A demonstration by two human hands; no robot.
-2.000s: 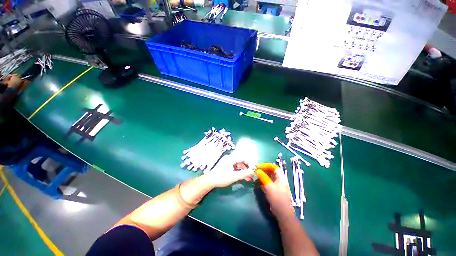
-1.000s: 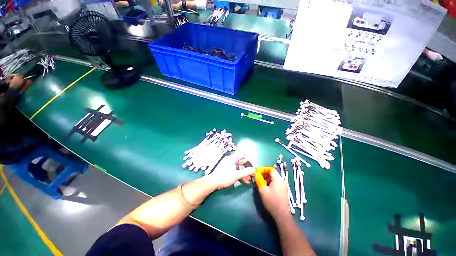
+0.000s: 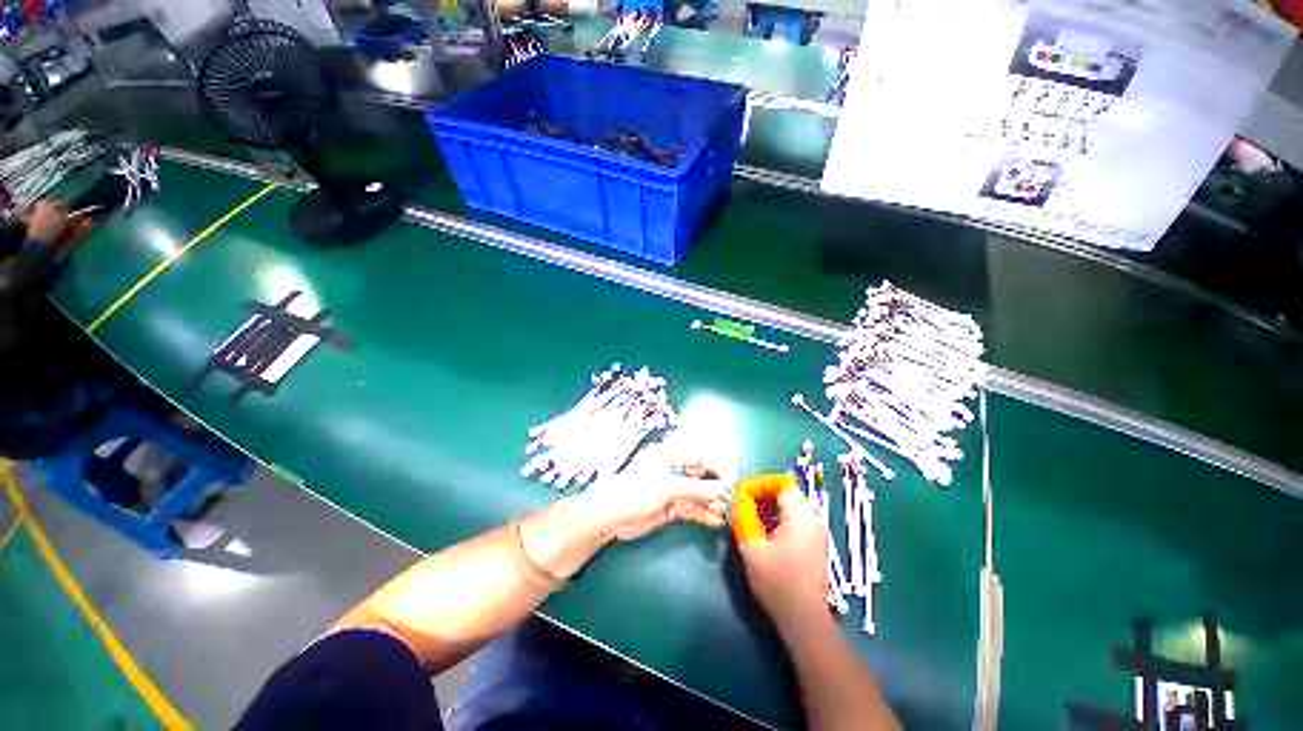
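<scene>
My left hand (image 3: 669, 497) and my right hand (image 3: 779, 531) meet fingertip to fingertip over the green bench. The right thumb and forefinger wear yellow-orange covers and are pinched together. A small pale piece shows between the fingertips, too small and blurred to name; whether each hand grips it is unclear. A fanned pile of white cables (image 3: 600, 429) lies just behind my left hand. A few cables (image 3: 857, 536) lie beside my right hand. A denser cable pile (image 3: 907, 379) lies farther back right, with a single cable (image 3: 843, 433) at its front left.
A blue bin (image 3: 586, 193) with dark contents stands behind the metal rail, a black fan (image 3: 272, 100) to its left. A green-marked strand (image 3: 736, 334) lies near the rail. A white instruction sheet (image 3: 1057, 114) hangs back right. Taped markers lie left and right. Another person's hand shows far left.
My left fingers have spread slightly and shifted at the fingertips. The right covered fingers have curled closer together. The piles look unchanged; the view has shifted slightly.
</scene>
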